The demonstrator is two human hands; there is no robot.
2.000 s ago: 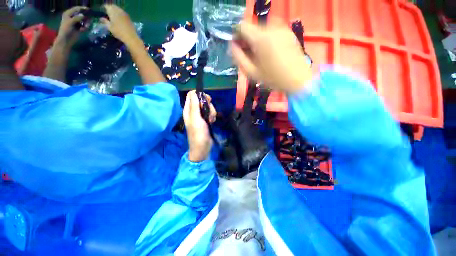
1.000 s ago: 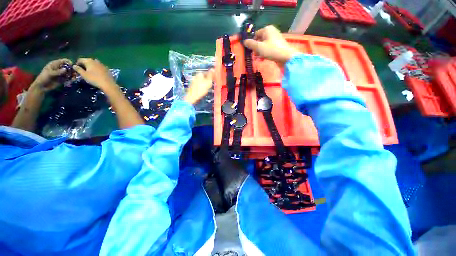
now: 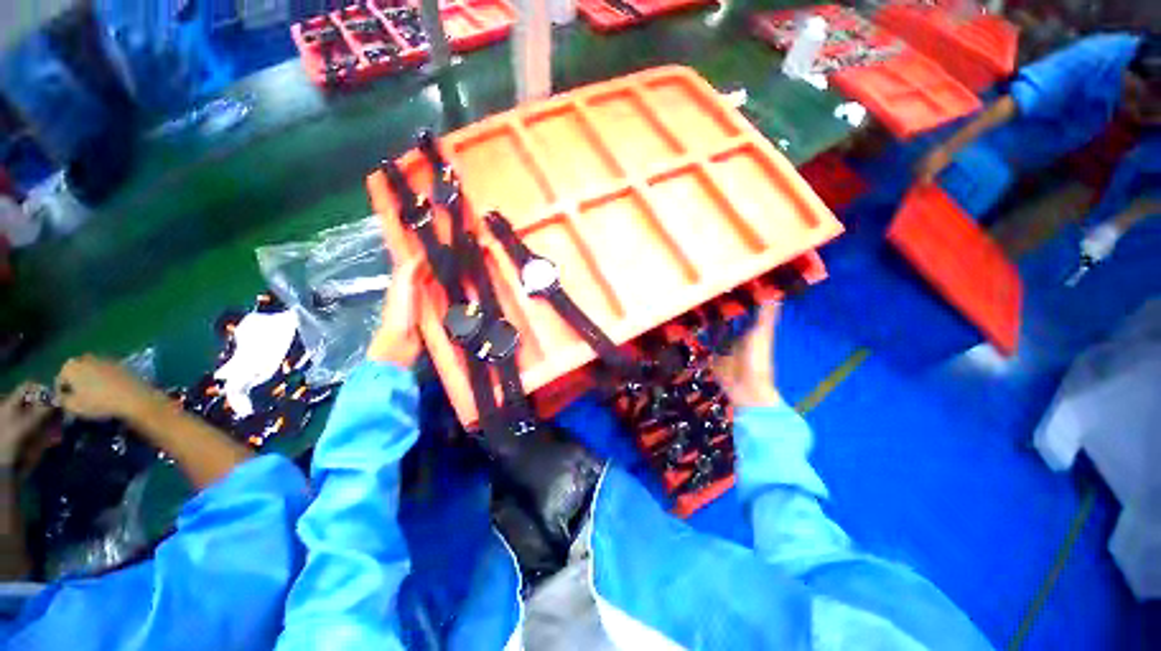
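Note:
An orange-red watch tray (image 3: 579, 210) lies in front of me, tilted. Several assembled watches with black straps lie at its left side; one has a silver-white face (image 3: 540, 275). My left hand (image 3: 402, 312) holds the tray's left edge, its fingers partly hidden. My right hand (image 3: 754, 363) is below the tray's front right edge, beside a lower tray (image 3: 699, 500) packed with dark watches. Its fingertips are hidden under the tray, so its grip cannot be told.
A clear plastic bag (image 3: 334, 286) and loose watch heads around a white sheet (image 3: 259, 356) lie on the green bench at left. A neighbour's hands (image 3: 96, 392) work at far left. Another person's arm (image 3: 974, 137) holds a red tray (image 3: 957, 267) at right.
My right hand has let go of a watch at the tray's top and moved down under its front right edge. My left hand has moved onto the tray's left edge. The view and tray have turned.

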